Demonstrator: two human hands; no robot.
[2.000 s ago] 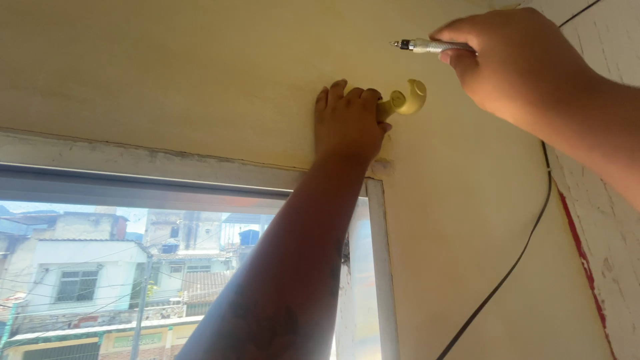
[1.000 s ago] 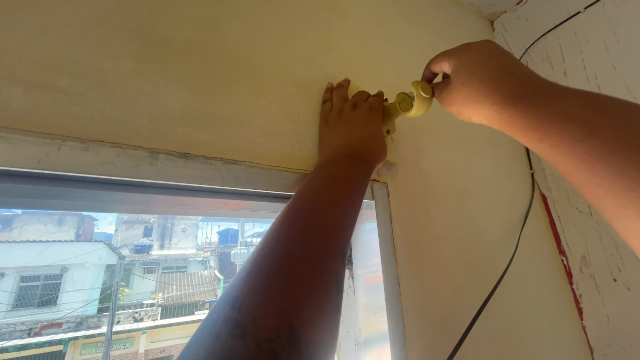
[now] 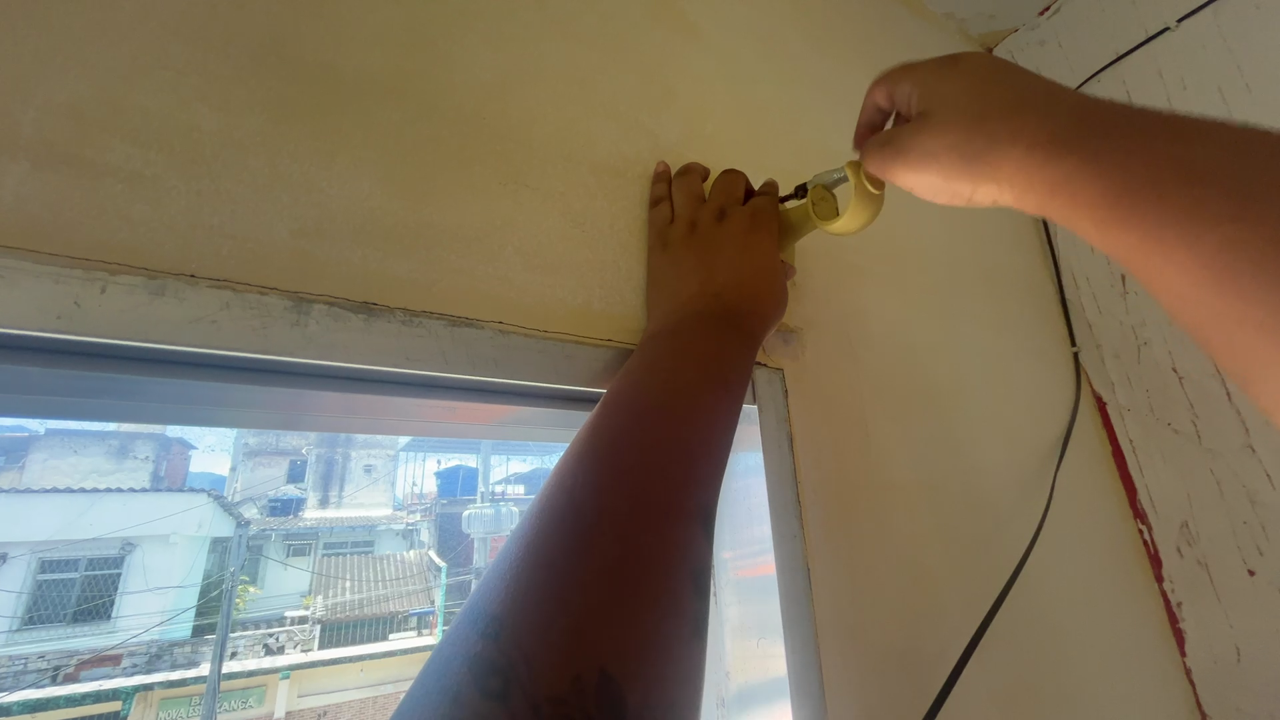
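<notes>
Against the yellow wall, my left hand (image 3: 715,245) lies over the base of a yellow curtain rod bracket (image 3: 855,208), its fingers spread upward and partly hiding that base. The bracket's open hook curves out to the right of the hand. A pen-like tool with a dark tip and a pale body (image 3: 828,181) passes through the hook, its tip by my left fingertips. My right hand (image 3: 950,130) is closed around the tool's rear end, just right of the hook. Where the tip touches is hidden behind my left fingers.
Below the hands is a window with a pale frame (image 3: 785,540), buildings showing outside. A black cable (image 3: 1050,480) hangs down the wall on the right. Beside it stands a cracked white surface (image 3: 1180,400) with a red edge. A patched spot (image 3: 783,343) marks the wall near the frame corner.
Two seconds ago my right hand held the tool in the air, up and right of the bracket; it has come down to the hook. My left hand has stayed on the bracket.
</notes>
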